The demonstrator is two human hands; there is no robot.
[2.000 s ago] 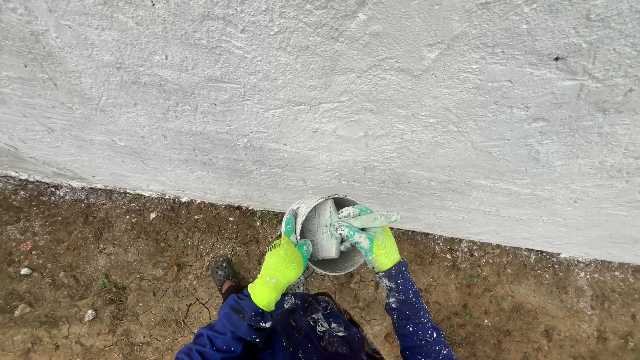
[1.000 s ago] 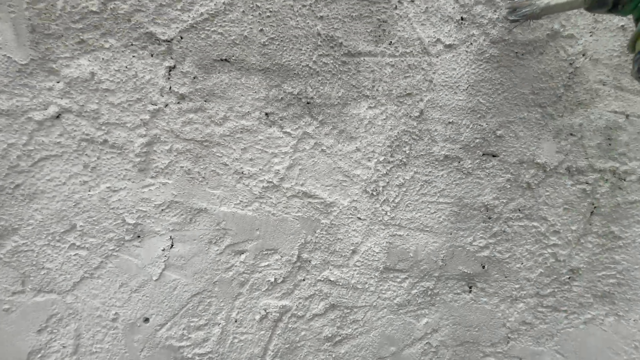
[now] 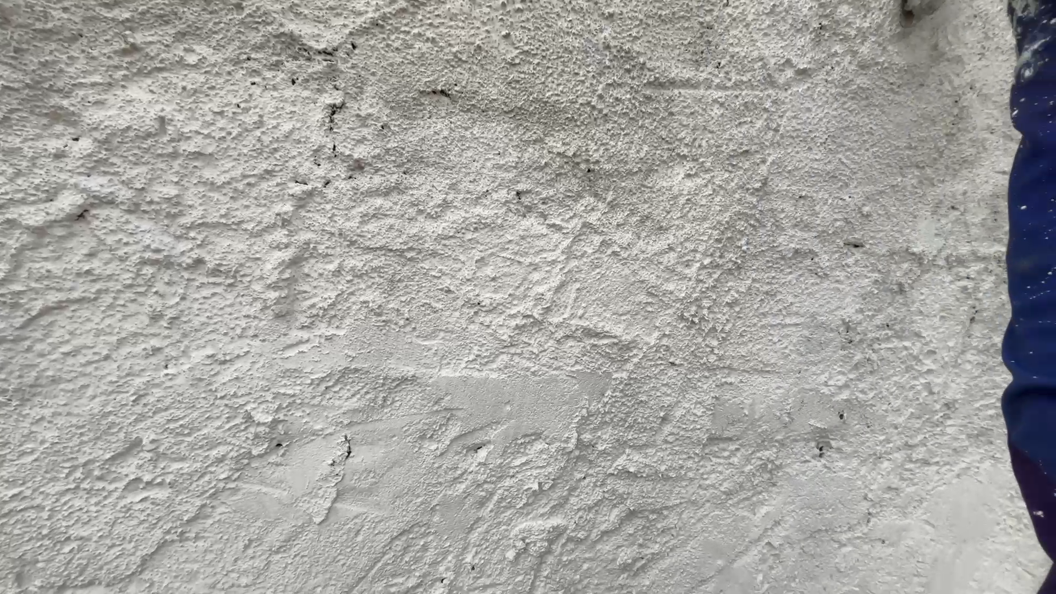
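Observation:
A rough plastered wall (image 3: 511, 313), coated whitish grey, fills nearly the whole head view. Along the right edge runs a dark blue sleeve (image 3: 1031, 272) spotted with white paint, raised upright beside the wall. At its top a bit of paint-smeared cuff or glove shows, but the hand itself is beyond the frame. Neither my left hand nor my right hand is in view, and the brush and bucket are out of sight too.
The wall surface has small cracks, pits and ridges. A darker hollow (image 3: 916, 10) lies at the upper right, near the sleeve. Smoother patches show lower down.
The view has swung up from the ground and bucket to the wall. The brush tip and gloved hand at the upper right one second ago have left the frame; the sleeve has come in.

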